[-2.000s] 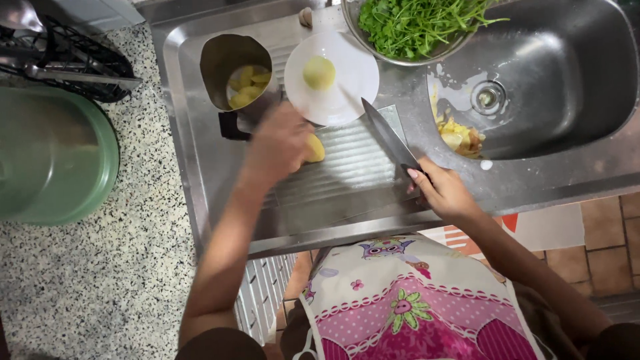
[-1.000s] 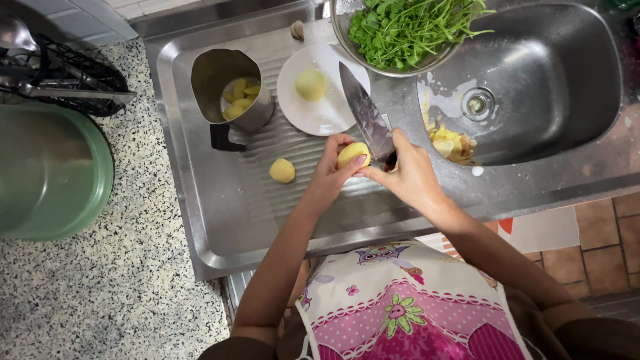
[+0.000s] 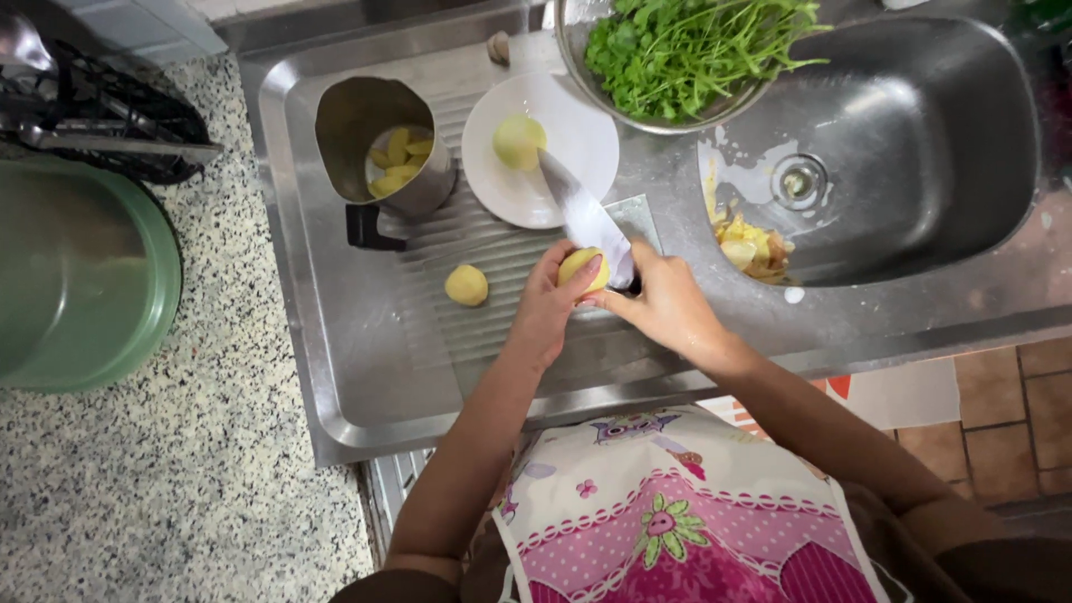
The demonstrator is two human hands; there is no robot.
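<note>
A peeled potato [image 3: 579, 270] is in my left hand [image 3: 548, 297], over the steel drainboard. My right hand [image 3: 666, 293] grips the handle of a kitchen knife [image 3: 593, 222], its broad blade beside the potato and its tip over a white plate [image 3: 586, 142]. On that plate lies a round pale-green vegetable [image 3: 518, 142], perhaps an onion. Another peeled potato [image 3: 466, 286] rests on the ribbed drainboard, left of my hands. Behind it stands a metal jug [image 3: 373, 117] with a black handle, holding several yellow potato pieces [image 3: 400, 159].
A bowl [image 3: 578, 50] of leafy green herbs [image 3: 678, 59] stands at the back, beside the sink basin [image 3: 913, 167]. Peelings [image 3: 752, 248] lie in the basin's near left part. On the speckled counter at left are a green plastic tub [image 3: 155, 285] and a black wire rack [image 3: 180, 134] with utensils.
Two seconds ago my left hand was at the potato on the drainboard, apart from the knife. By one second ago it held a potato beside the blade, and both hands remain together there.
</note>
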